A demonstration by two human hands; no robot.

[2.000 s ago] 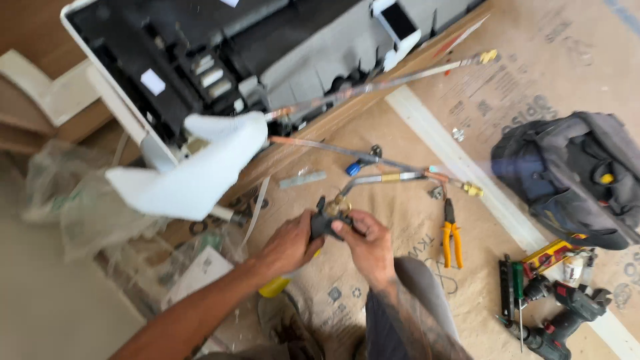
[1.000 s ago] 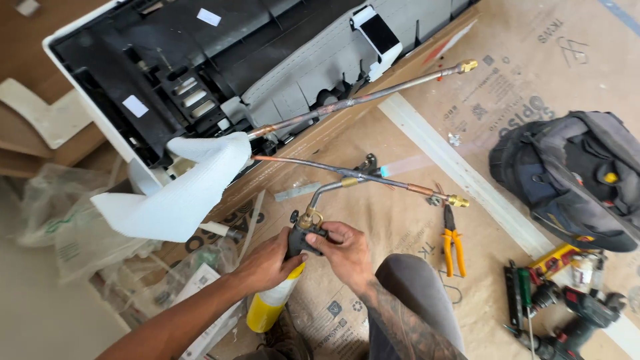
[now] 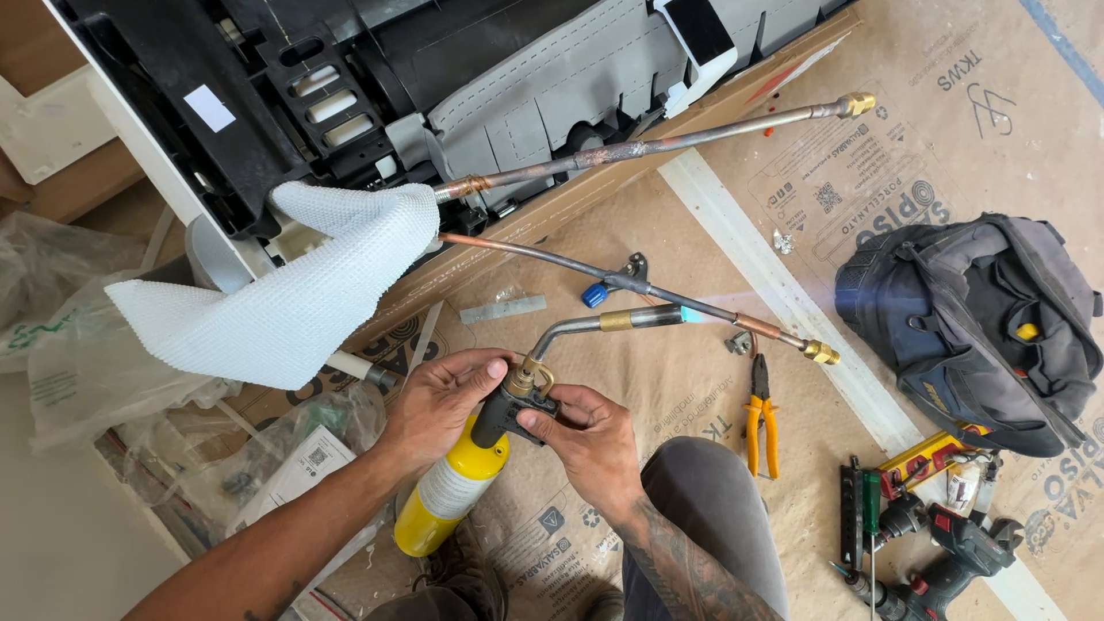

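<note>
My left hand [image 3: 444,405] grips the black head of a gas blowtorch [image 3: 509,405] on a yellow gas cylinder [image 3: 453,492]. My right hand [image 3: 586,440] holds the other side of that head. A bluish flame [image 3: 693,315] leaves the tip of the torch's metal burner tube [image 3: 604,322], close to the thinner copper pipe [image 3: 552,257] with a brass flare nut [image 3: 821,352]. Above it runs a thicker copper pipe [image 3: 638,149], also brass-ended. Both pipes come out beside a white textured cloth [image 3: 302,293] at an air conditioner's indoor unit [image 3: 362,78].
Orange-handled pliers [image 3: 762,427], a blue-knobbed tube cutter [image 3: 617,280] and a metal strip [image 3: 503,309] lie on the floor paper. A tool bag [image 3: 975,319] stands right, above a cordless drill [image 3: 957,552]. Plastic bags [image 3: 78,302] lie left. A cardboard edge [image 3: 595,185] borders the unit.
The torch and both hands have moved from lower down, and the yellow cylinder has come into view. A flame shows at the burner tip now; none is plain two seconds ago.
</note>
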